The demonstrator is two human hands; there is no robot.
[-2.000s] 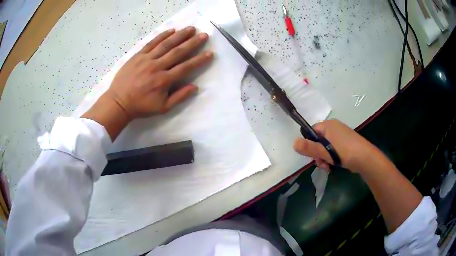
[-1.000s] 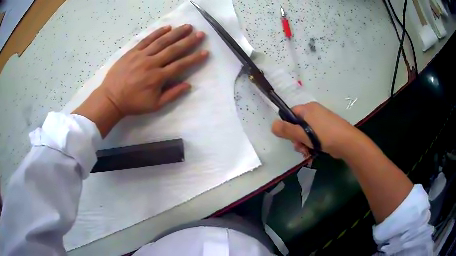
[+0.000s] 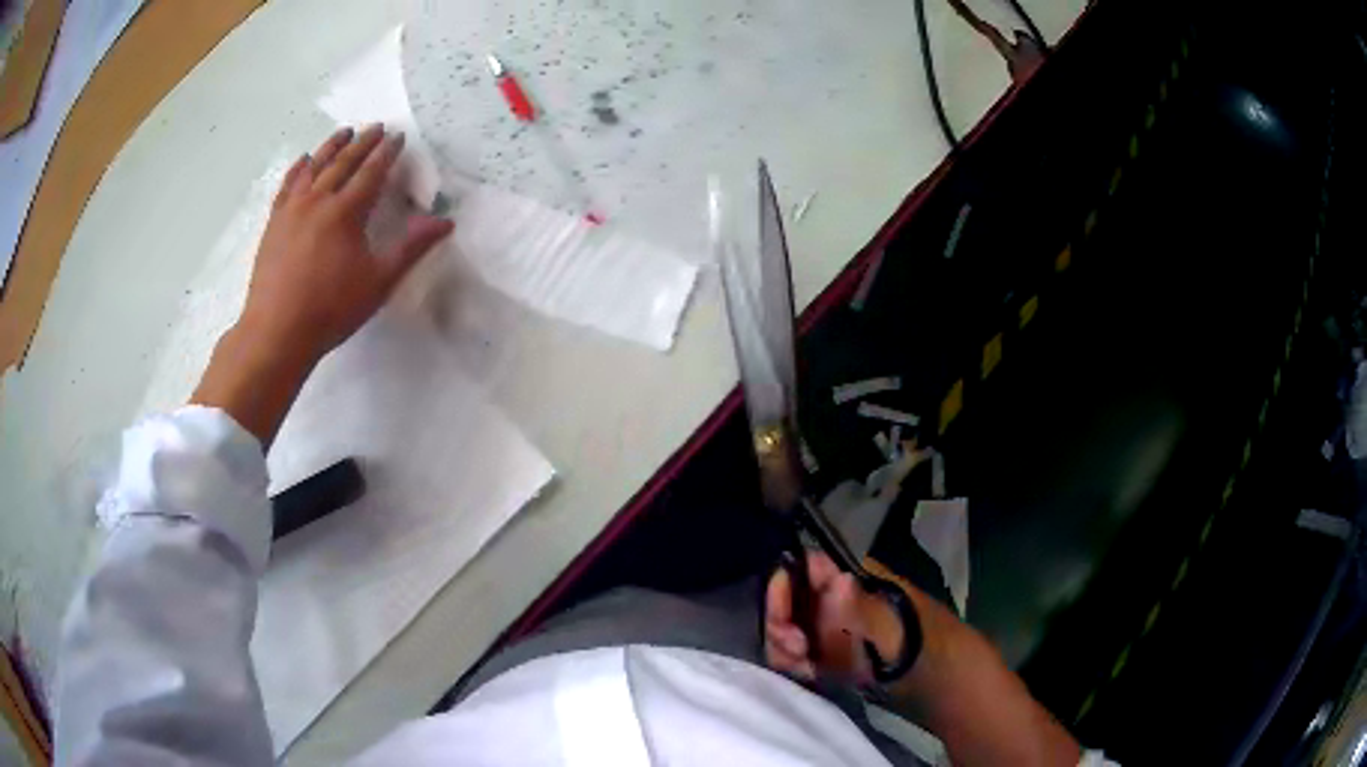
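Observation:
White cloth lies on the speckled table, with a narrower white piece to its right. My left hand is flat on the cloth, fingers slightly apart. My right hand grips the black loop handles of long shears, held over the table's edge, blades pointing up and slightly parted. A dark bar weight lies on the cloth, partly hidden by my left sleeve. A marking pen with a red grip lies beyond the narrower piece.
A tan cardboard pattern lies along the left side. A black cord is at the table's top right. The table's red-trimmed edge runs diagonally. White offcuts lie on the dark green floor with striped tape.
The shears moved away from the cloth, down past the table edge, and turned more upright. The view shifted right, showing more floor. The narrower white piece is now in fuller view.

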